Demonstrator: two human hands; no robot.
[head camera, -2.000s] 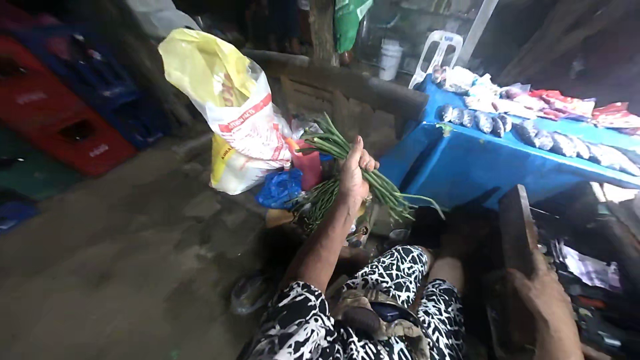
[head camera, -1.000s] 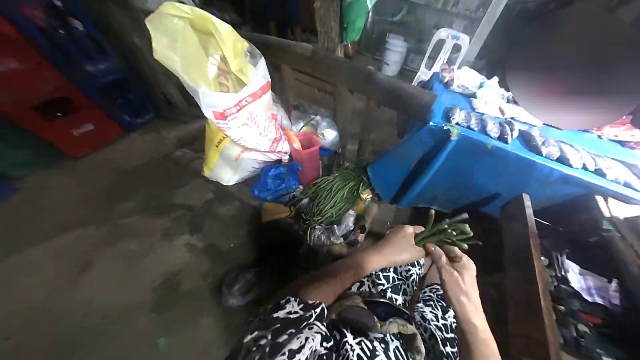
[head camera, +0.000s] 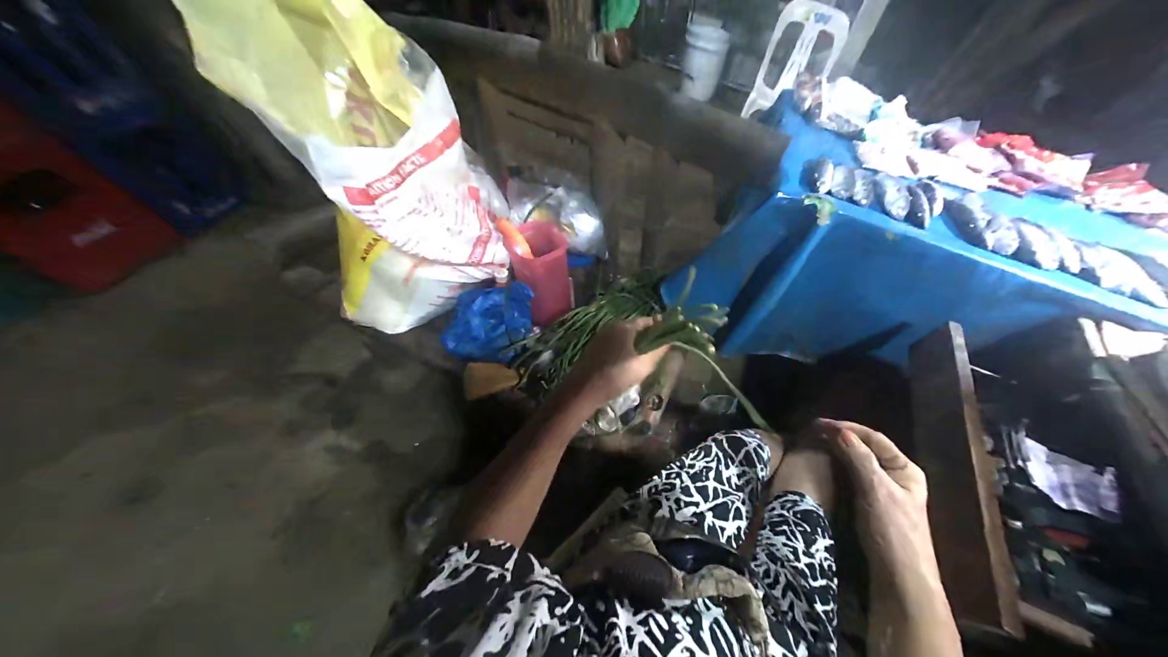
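My left hand (head camera: 620, 358) is closed around a bundle of long green beans (head camera: 680, 330) in front of my knees, with one strand trailing down toward my knee. Below and behind that hand, a larger heap of long thin green stalks (head camera: 584, 328) lies low on the ground. My right hand (head camera: 871, 465) is beside my right knee, its fingers bent, thumb and forefinger near each other; I cannot tell whether something small is between them. Clear plastic and small items (head camera: 613, 415) lie under my left forearm.
A tall plastic sack (head camera: 401, 192), a blue plastic bag (head camera: 490, 321) and a pink container (head camera: 545, 274) stand at left. Fish (head camera: 894, 193) and packets lie on a blue-covered table (head camera: 821, 265). A wooden board (head camera: 967, 484) rises at right, a white chair (head camera: 798, 50) behind.
A second ago both hands were together at the bundle over my lap. My left hand has moved forward and left with it, and my right hand has come away.
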